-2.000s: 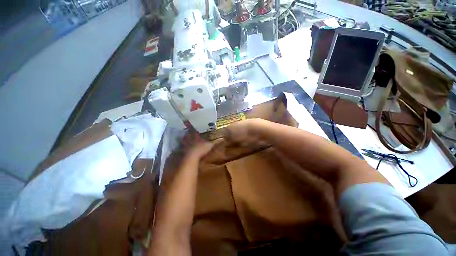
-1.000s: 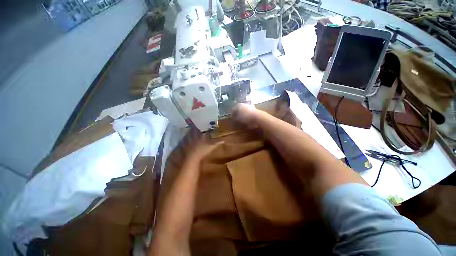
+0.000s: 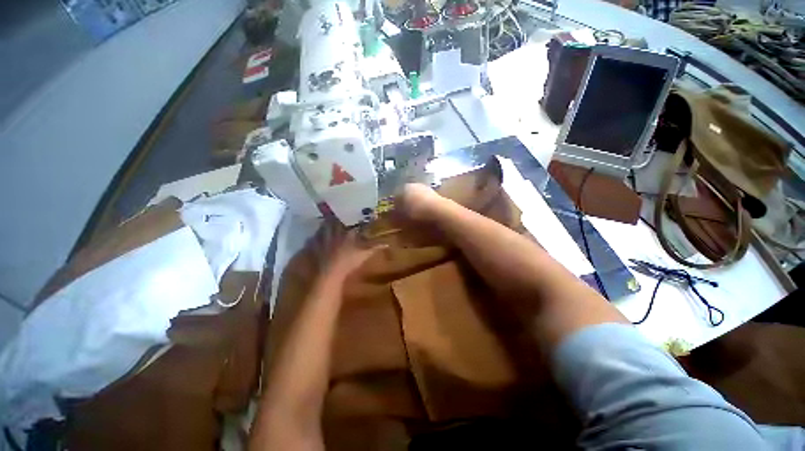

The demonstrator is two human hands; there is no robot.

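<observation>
A brown garment panel [image 3: 459, 339] lies under both forearms and runs up beneath the head of the white sewing machine [image 3: 335, 158]. My left hand [image 3: 349, 251] lies on the cloth just in front of the machine head; its fingers are blurred. My right hand [image 3: 417, 204] is at the right side of the head, beside the yellow clamp frame [image 3: 385, 208]; its fingers are partly hidden. I cannot tell whether either hand grips the cloth. The needle area is hidden.
White and brown work pieces [image 3: 115, 299] are heaped at the left. A dark bed plate [image 3: 565, 211] lies right of the cloth. Further right are a control panel [image 3: 620, 107], a tan handbag [image 3: 733, 141] and snips with dark cord [image 3: 675, 277]. Brown cloth [image 3: 750, 374] lies at the lower right.
My right hand has drawn back from across the front of the machine head to its right side, uncovering more of the brown panel. My left hand stays at about the same place. The view has shifted slightly.
</observation>
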